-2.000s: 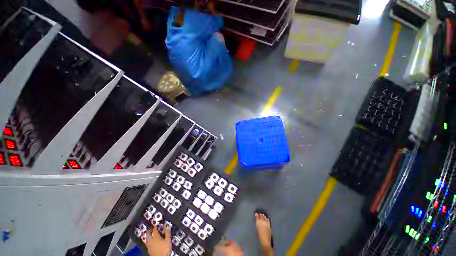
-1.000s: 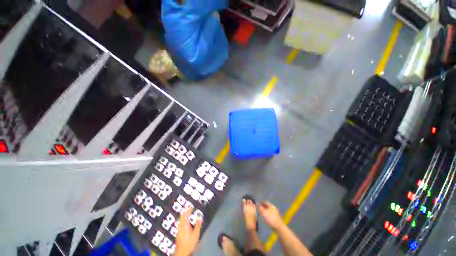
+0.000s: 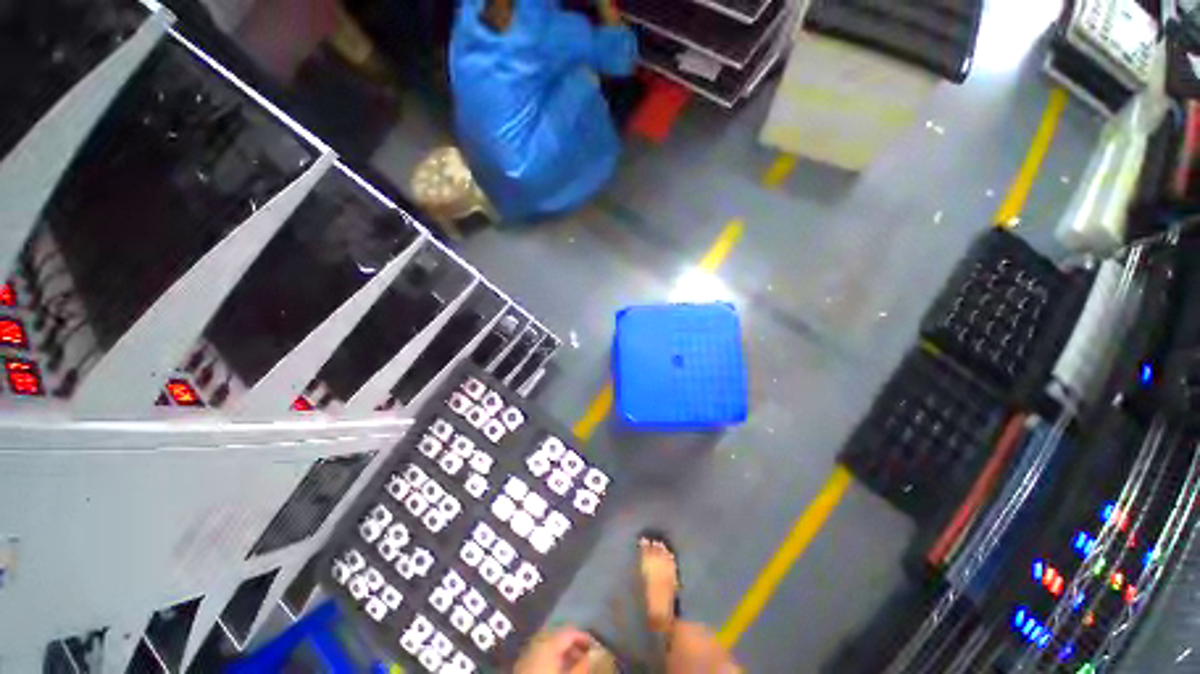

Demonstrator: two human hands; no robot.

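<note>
A black compartment tray [image 3: 516, 461] lies at a slant beside the rack, its pockets filled with small white squarish units [image 3: 530, 514] with round centres. My left hand [image 3: 566, 652] is at the bottom edge, right of the tray's near end and apart from it; its fingers look curled, blurred and partly cut off. Whether it holds anything cannot be told. A piece of bare skin [image 3: 700, 653] right of it at the bottom edge seems to be my right hand or forearm, cut off and blurred. No hand touches the units.
The pale rack [image 3: 158, 527] with dark shelves and red digits is on the left. A blue stool [image 3: 679, 369] stands ahead; blue legs [image 3: 296, 645] show at lower left. A person in blue [image 3: 533, 119] sits beyond. Black trays [image 3: 928, 428] and wire racking [image 3: 1053, 579] are on the right. My foot [image 3: 658, 573] shows below.
My left hand was over the tray's units and has moved right, off the tray. The right one has dropped back to the bottom edge. The view has shifted slightly.
</note>
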